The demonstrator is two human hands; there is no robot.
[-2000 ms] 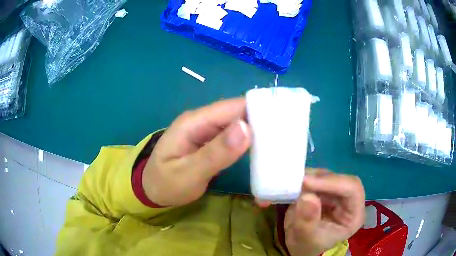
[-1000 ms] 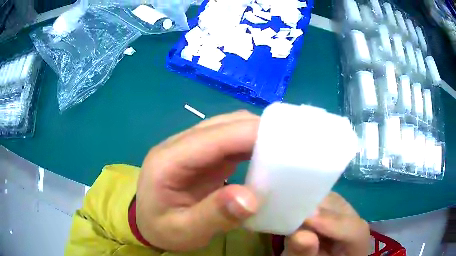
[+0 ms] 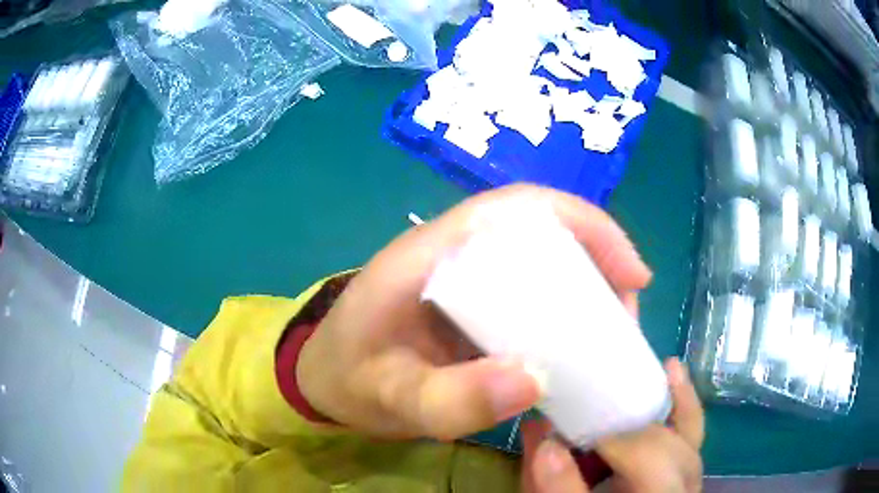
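A white plastic housing (image 3: 554, 323) is held in both hands at the centre, tilted, with its wider end toward the upper left. My left hand (image 3: 414, 337) wraps around its upper part, thumb on the near side and fingers behind. My right hand (image 3: 626, 453) grips its lower right end and is partly cut off by the bottom edge. The housing is slightly blurred. No clear pin block can be made out.
A blue tray (image 3: 448, 166) with heaped white pieces lies behind the hands. A clear blister tray (image 3: 708, 337) of white housings stands at right, a second blister tray (image 3: 63, 140) at left. A crinkled clear bag (image 3: 222, 96) lies back left. A thin white strip (image 3: 415, 220) is partly hidden.
The housing has turned from upright to tilted toward the upper left. My left hand now reaches over its upper end. The camera view has shifted, showing more of the blue tray.
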